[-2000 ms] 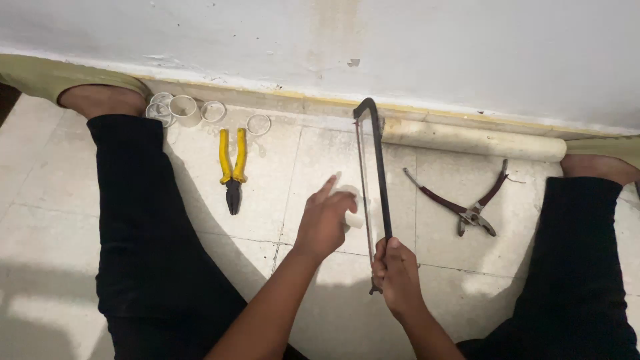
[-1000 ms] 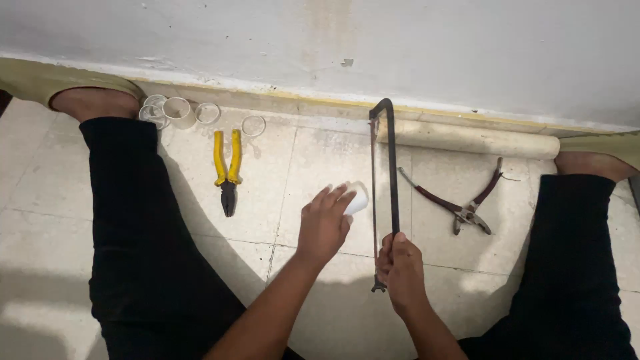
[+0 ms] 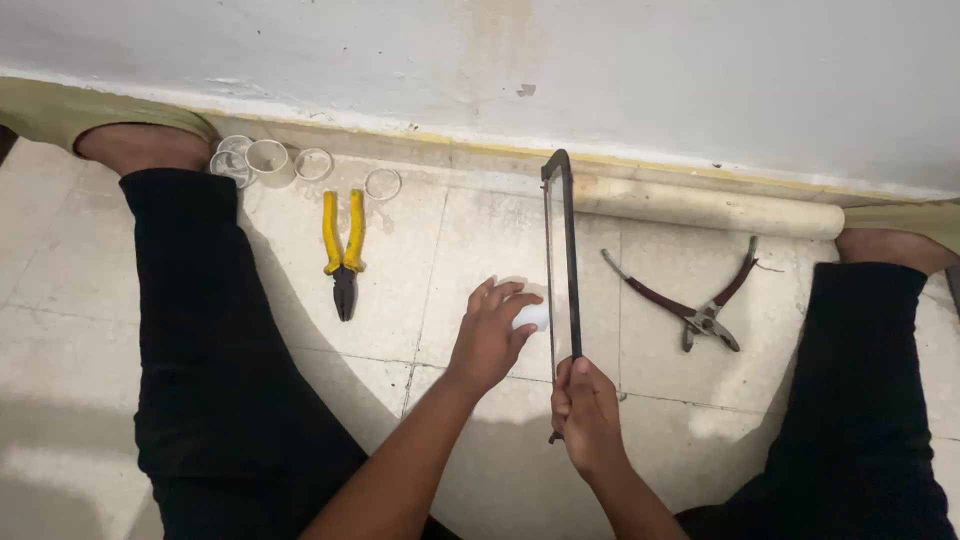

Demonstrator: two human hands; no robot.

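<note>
My right hand is closed around the lower end of a black hacksaw, whose frame points up toward the wall. Between the thumb and fingers of my left hand is a short white plastic piece, beside the saw's blade; the fingers partly hide it. Whether blade and piece touch, I cannot tell. Combination pliers with yellow handles lie on the floor to the left. Slip-joint pliers with dark red handles lie spread apart to the right of the saw.
A long off-white pipe lies along the wall base at the right. Several cut plastic rings, one apart from the others, and a short pipe section are near the wall at the left. My black-trousered legs extend on both sides.
The fingers of my left hand, more spread two seconds ago, are now curled around the white piece, which has turned. My right hand keeps its grip on the hacksaw.
</note>
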